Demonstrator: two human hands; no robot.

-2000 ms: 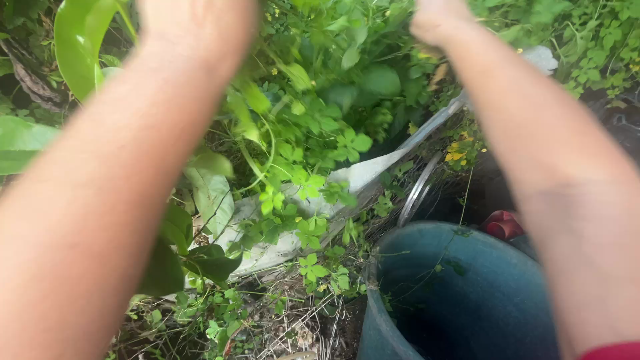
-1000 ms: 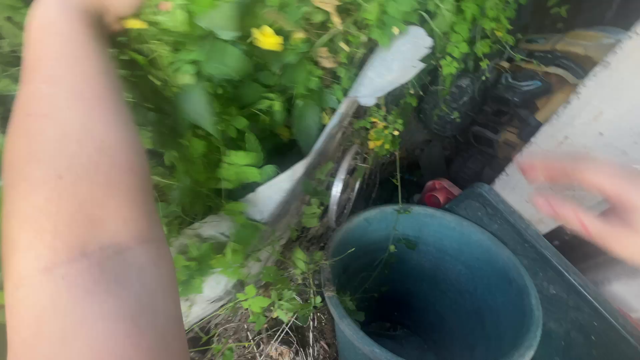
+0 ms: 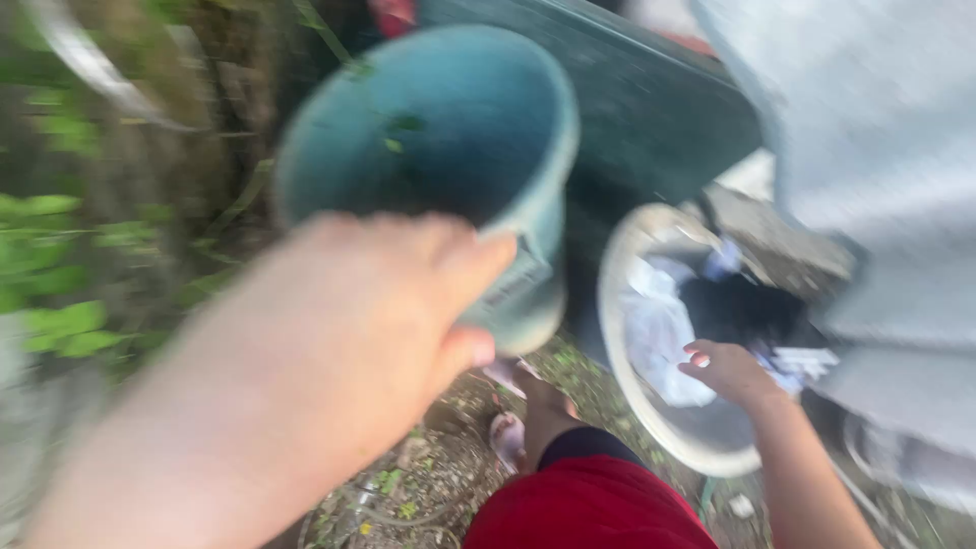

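A teal plastic bucket stands in the upper middle, with a thin vine hanging over its mouth. In front of its near rim is my left hand, blurred, fingers together and thumb apart; whether it touches or grips the rim cannot be told. My right hand is over a pale oval basin on the right, its fingers bent and thumb close to them. White crumpled plastic and a black item lie in the basin. Whether the right hand pinches anything is unclear.
Behind the bucket lies a dark green container. Large pale sheets cover the right side. A grey block sits behind the basin. Leafy plants grow on the left. My feet are on littered soil between bucket and basin.
The view has swung down and right. My left hand has moved from the plants to the bucket's near side. My right hand, earlier by the pale panel, is over the basin.
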